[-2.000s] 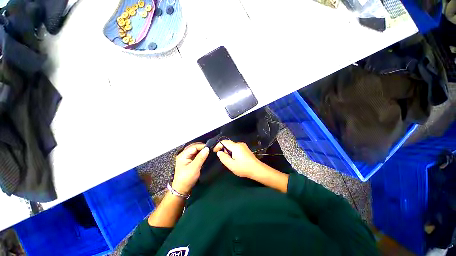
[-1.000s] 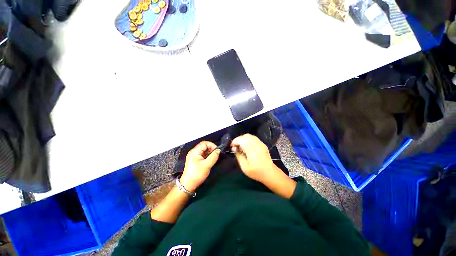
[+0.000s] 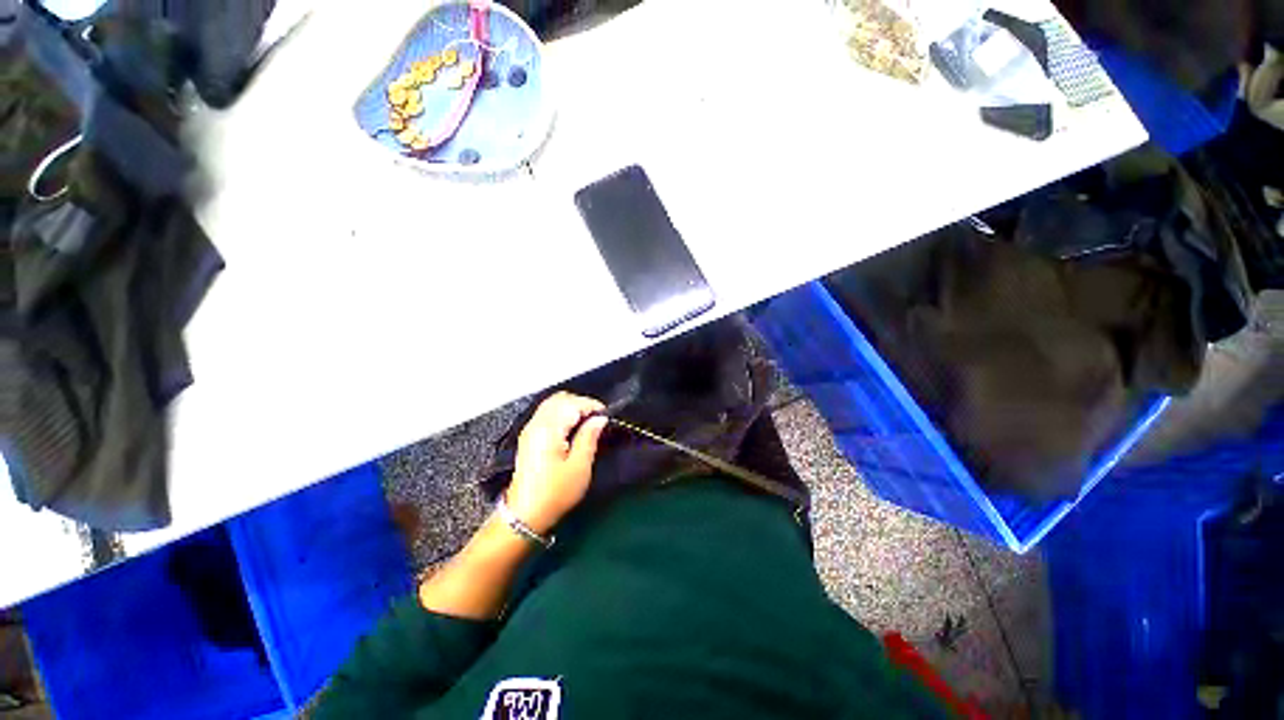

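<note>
A dark garment [image 3: 686,387] lies bunched in my lap, below the table's front edge. My left hand [image 3: 558,457] pinches its cloth between thumb and fingers. A thin yellowish-tan line [image 3: 690,452] runs from these fingertips down and right across the dark cloth; whether it is thread or a seam edge, I cannot tell. A button or needle at the fingertips cannot be made out. My right hand is not in view.
The white table [image 3: 423,310] holds a black smartphone [image 3: 645,251], a pale blue dish [image 3: 486,138] with yellow-gold and dark buttons, small plastic bags [image 3: 986,59] and dark garments [image 3: 99,324]. Blue crates [image 3: 915,436] flank my legs; the right one holds brown cloth.
My right hand was beside the left at the cloth and has gone out of view. The tan line now shows along the garment. My left hand still pinches the cloth.
</note>
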